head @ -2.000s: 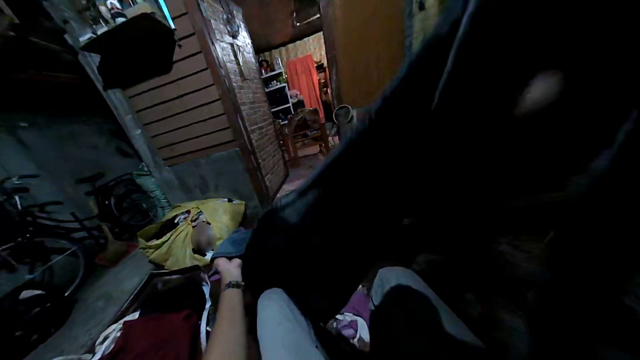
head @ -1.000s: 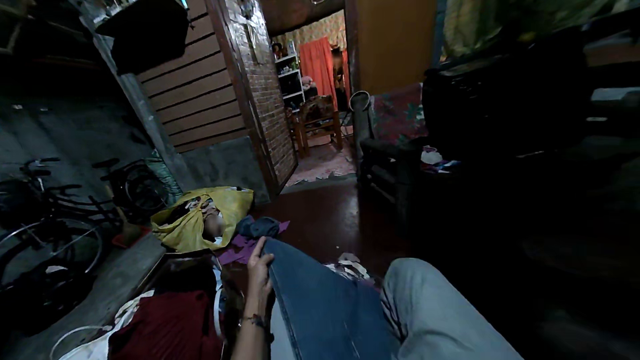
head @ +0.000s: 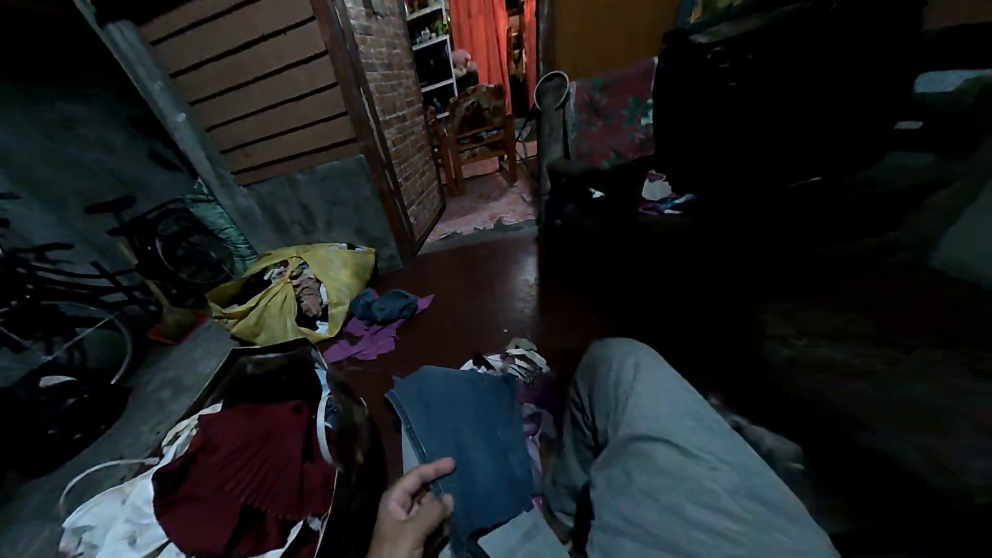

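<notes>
A dark blue cloth garment (head: 473, 442), apparently folded denim, lies over my lap at the bottom centre. At its left edge is my left hand (head: 415, 504), thumb and index finger apart; the lower fingers are partly cut off by the frame, and whether they grip the cloth is unclear. My right hand is out of sight. Left of the hand, a maroon pleated garment (head: 248, 473) lies on white cloth (head: 116, 515) in an open dark bag or case (head: 360, 465). Beyond my lap, a crumpled patterned cloth (head: 519, 360) rests on the floor.
A yellow sack (head: 349, 271) stuffed with clothes stands ahead on the left, beside purple cloth (head: 372, 341) and a dark blue cloth (head: 384, 306). Bicycles (head: 101, 310) and a red dustpan (head: 178, 329) are farther left. A doorway shows a wooden chair (head: 480, 132). Dark furniture fills the right.
The large dark cloth that filled the right side of the view is now down over my lap, in a smaller, folded-looking shape. My left hand has moved nearer to me.
</notes>
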